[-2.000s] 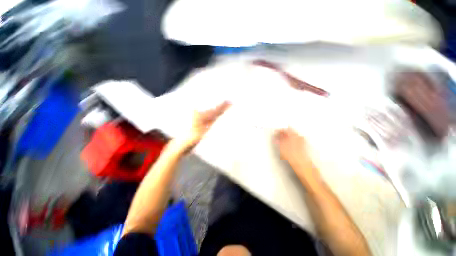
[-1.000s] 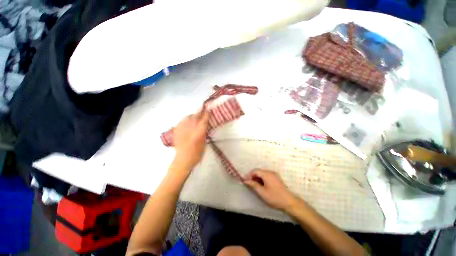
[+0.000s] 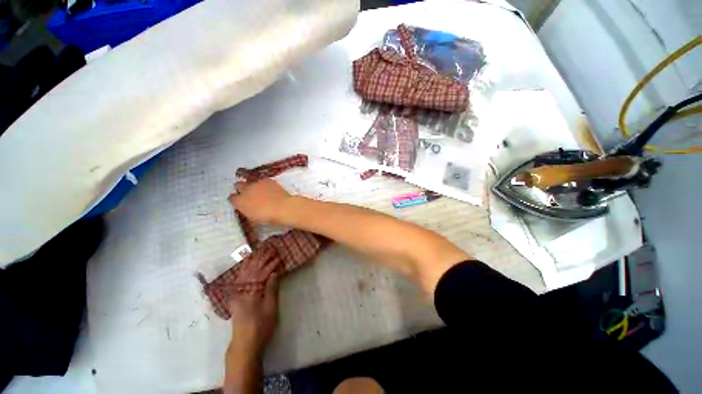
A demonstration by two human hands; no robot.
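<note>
A bundle of red-brown plaid pieces [image 3: 299, 250] lies slantwise on the padded table, with a small white ticket [image 3: 242, 252] at its upper edge. My left hand [image 3: 254, 296] lies over the bundle's left part and holds it. A narrow plaid tie strip [image 3: 281, 165] runs from the bundle up under my right hand and out beyond it to the right. My right hand [image 3: 262, 202] is closed round the strip above the bundle; its fingertips are partly hidden. Whether the strip is knotted cannot be told.
A cream sleeve-shaped board [image 3: 177, 92] crosses the upper left. A larger plaid bundle [image 3: 408, 83] lies on a clear plastic bag [image 3: 442, 146] at the back. Pink and blue snips [image 3: 410, 200] lie nearby. A steam iron [image 3: 566, 183] rests on a white pad [image 3: 523, 246] at right.
The view has turned, so the table's things have shifted. My right hand has moved from the strip's near end to beyond the bundle. My left hand now lies on the bundle's near left part.
</note>
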